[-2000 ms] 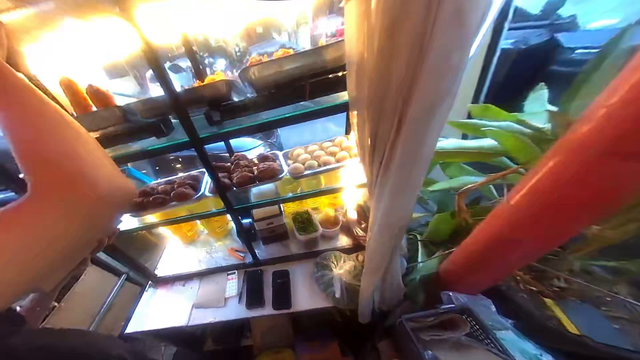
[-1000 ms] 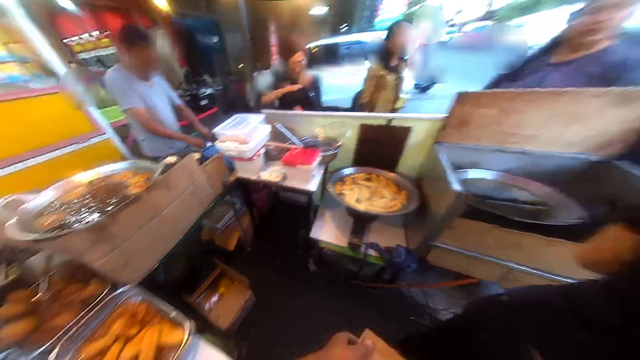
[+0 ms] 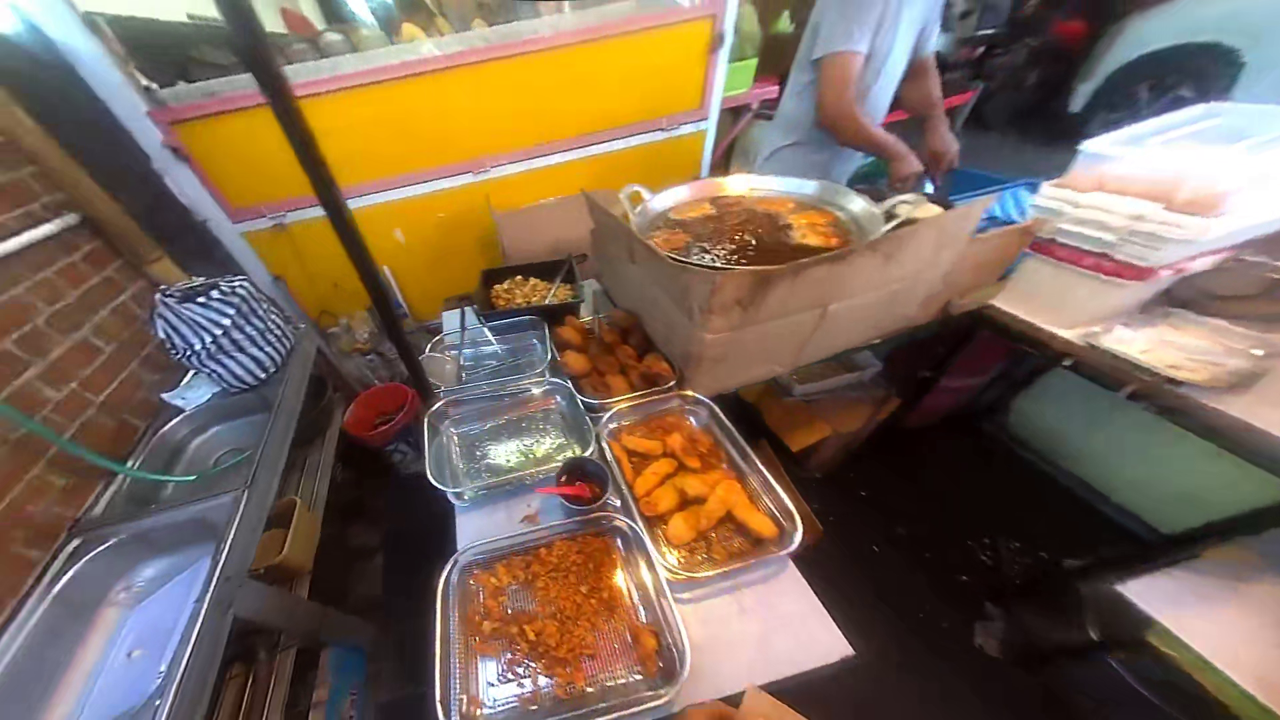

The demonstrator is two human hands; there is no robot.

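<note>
At the bottom edge a sliver of my left hand (image 3: 706, 711) shows beside a piece of brown paper (image 3: 768, 706), which it seems to grip; most of both is cut off. My right hand is out of view. Just beyond lies a wire-lined metal tray (image 3: 663, 640) of fried crumbs. Right behind it is a tray of long fried pieces (image 3: 690, 490). Farther back are a nearly empty metal tray (image 3: 510, 440), a tray of round browned fritters (image 3: 610, 360) and a black tray of small fried bits (image 3: 530, 291). A small cup (image 3: 583, 482) holds a red spoon.
A large pan of hot oil with frying food (image 3: 750, 225) stands behind a cardboard shield (image 3: 800, 320). A co-worker (image 3: 850, 90) works beyond it. Steel sinks (image 3: 140, 600) line the left, beside a dark pole (image 3: 330, 190). Stacked plastic boxes (image 3: 1150, 210) stand on the right table.
The view has swung widely from the glass display shelves, across the frying area, to the trays. The paper at my left hand shows one second ago too.
</note>
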